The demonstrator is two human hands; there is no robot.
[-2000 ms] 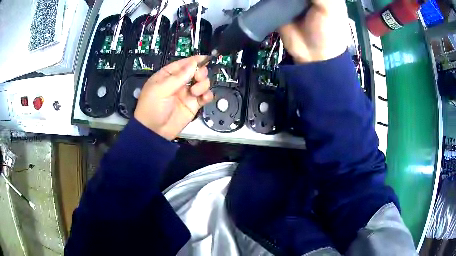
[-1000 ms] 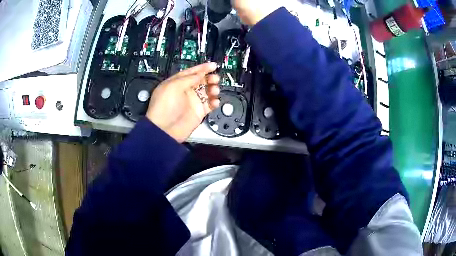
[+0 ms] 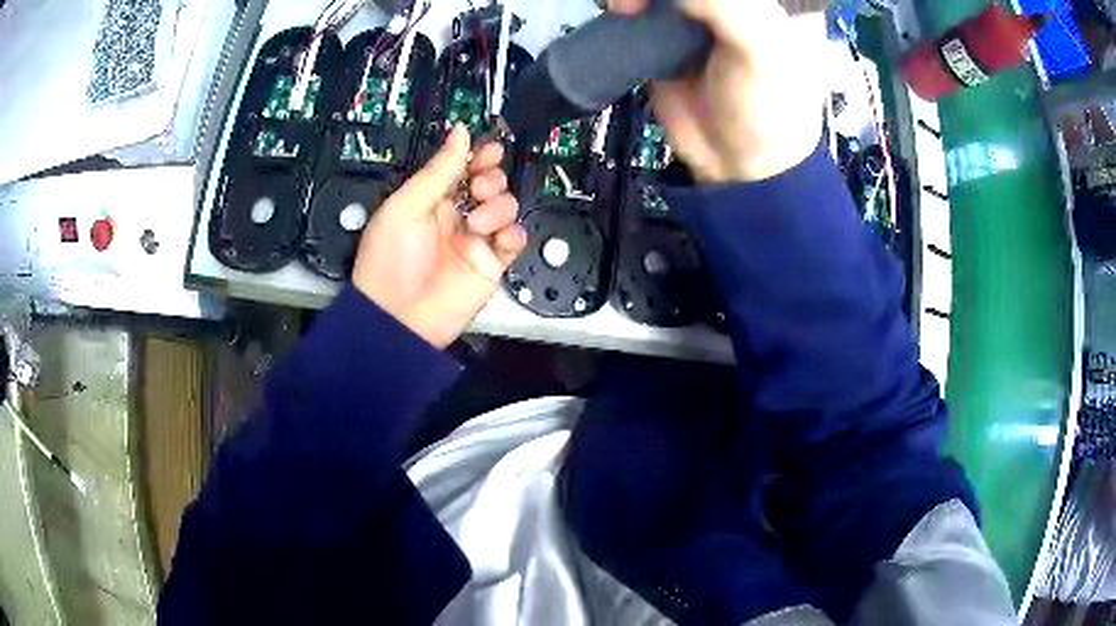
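Observation:
My right hand (image 3: 749, 104), partly cut off by the top edge, grips the thick grey electric screwdriver (image 3: 624, 55). Its dark nose points left and down to the fingertips of my left hand (image 3: 447, 239). My left hand is palm up with curled fingers, thumb and forefinger close together at the screwdriver's tip. Screws are too small to make out there. Black plastic housings (image 3: 557, 259) lie side by side below, with pale central discs, green circuit boards (image 3: 469, 108) and thin wires. My left hand hides part of the third housing; my right arm hides those further right.
A control box (image 3: 122, 239) with red button and switch is at left, below a code sheet (image 3: 129, 49). A red bottle (image 3: 973, 55) lies at the upper right, over the green conveyor belt (image 3: 1004, 281). The white worktop's front edge (image 3: 612, 346) runs before my lap.
From one second ago, my right hand has come back down and right, bringing the screwdriver's nose to my left fingertips. My left hand has moved slightly left, its thumb now raised.

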